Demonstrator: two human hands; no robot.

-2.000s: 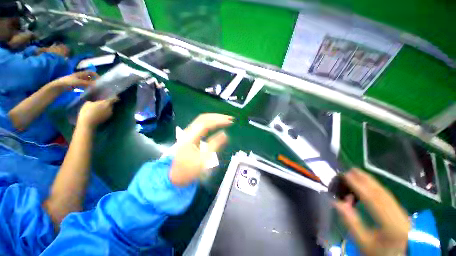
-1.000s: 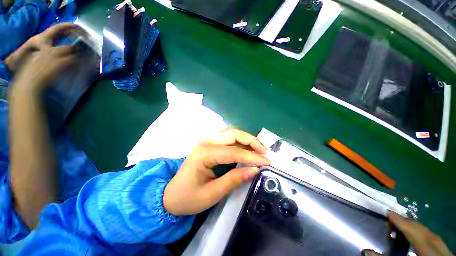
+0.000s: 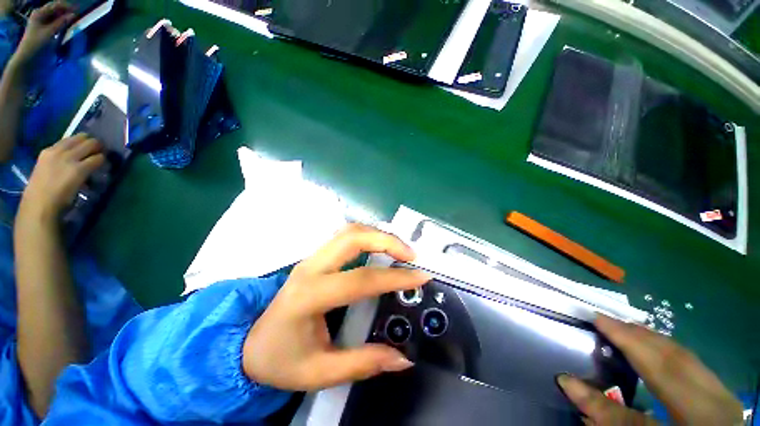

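Observation:
A dark glossy cover (image 3: 533, 333) with three ringed lenses at its left end lies over a larger dark panel (image 3: 417, 403). My left hand (image 3: 321, 312) spans the lens end, with fingertips at the upper edge and the thumb below the lenses. My right hand (image 3: 658, 366) holds the right end between thumb and fingers, beside a small red-and-white label (image 3: 614, 394). My right hand is partly cut off by the lower right edge. White backing sheets (image 3: 417, 229) show along the far side and left of the panel.
An orange stick (image 3: 565, 246) lies beyond the work. Tiny clear bits (image 3: 661, 314) are scattered at right. A white crumpled sheet (image 3: 258, 220) lies at left. Dark covers (image 3: 667, 150) lie on white sheets beyond. A coworker's hand (image 3: 62, 179) and a blue bundle (image 3: 183, 108) are at left.
My left thumb has moved from the upper left corner to below the lenses, opening the hand wider. The dark glossy cover and both hands appear further left. The coworker's near hand has lowered.

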